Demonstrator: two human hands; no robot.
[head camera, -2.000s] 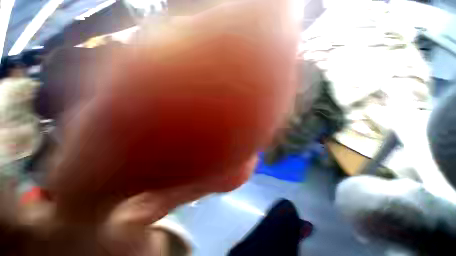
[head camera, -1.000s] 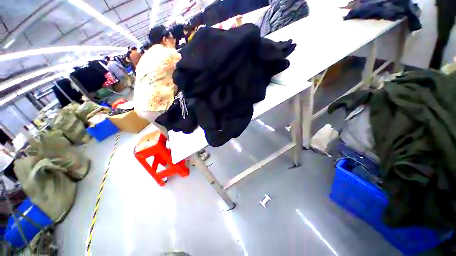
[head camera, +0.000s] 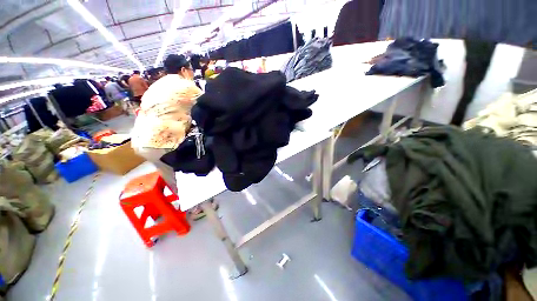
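Observation:
Neither of my hands can be made out in the head view. Nearest in front of me, at the lower right, is a crumpled dark green garment pile (head camera: 465, 194). It hangs over a blue plastic crate (head camera: 380, 253) and hides much of it. Grey and dark blue cloth shows at the crate's left end. A brown patch at the bottom right edge is too cut off to identify.
A black garment bundle (head camera: 241, 123) overhangs the near end of a long white table (head camera: 341, 88). A red stool (head camera: 154, 206) and a person in a patterned top (head camera: 165, 111) are left of it. Cream garments (head camera: 509, 120) lie behind the green pile. Khaki heaps (head camera: 23, 194) stand far left.
The large blurred hand and white-gloved shape from two seconds ago are gone. Since one second ago the view has turned right, so table, stool and green pile sit further left in the picture.

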